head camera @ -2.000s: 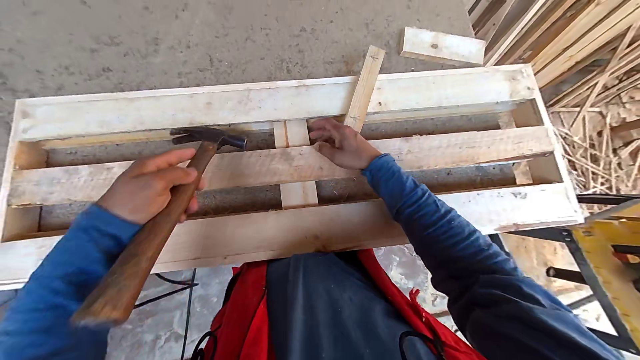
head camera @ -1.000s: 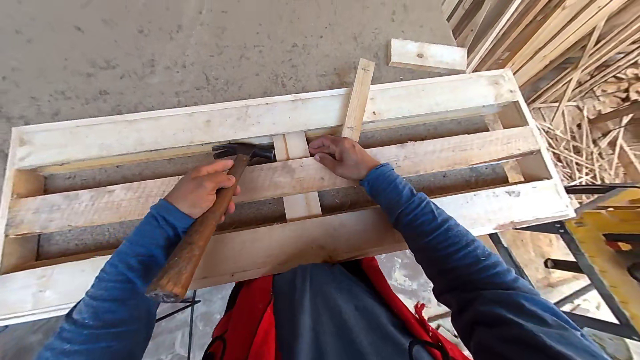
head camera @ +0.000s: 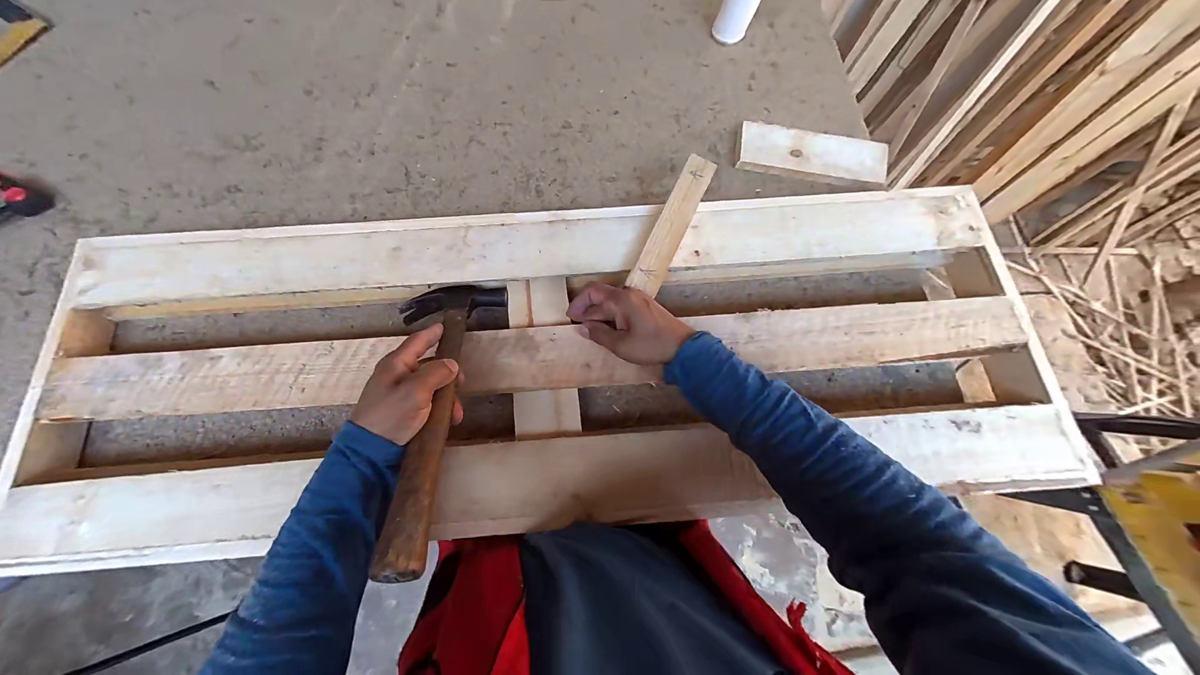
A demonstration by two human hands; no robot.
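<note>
My left hand [head camera: 405,384] is closed around the wooden handle of a claw hammer [head camera: 427,469], whose dark steel head lies over the upper gap of a slatted wooden frame [head camera: 281,262], close to a short crosspiece [head camera: 548,412]. My right hand [head camera: 630,323] rests by the middle slat [head camera: 806,337], right of the crosspiece, with thumb and fingertips drawn together; whether they pinch something small cannot be seen. Beyond my right hand, a narrow wood strip [head camera: 673,225] lies slanted across the far slat.
A short board [head camera: 812,153] lies on the grey surface [head camera: 375,112] past the frame. A white cylinder [head camera: 734,19] stands at the top. Long wood strips [head camera: 1059,103] are piled at the right, above a yellow-topped stand [head camera: 1158,525]. A red and black object [head camera: 21,197] is at the left edge.
The hammer, in my left hand, has moved right, its head now near the crosspiece. My right hand stays near the middle slat. The view has shifted somewhat.
</note>
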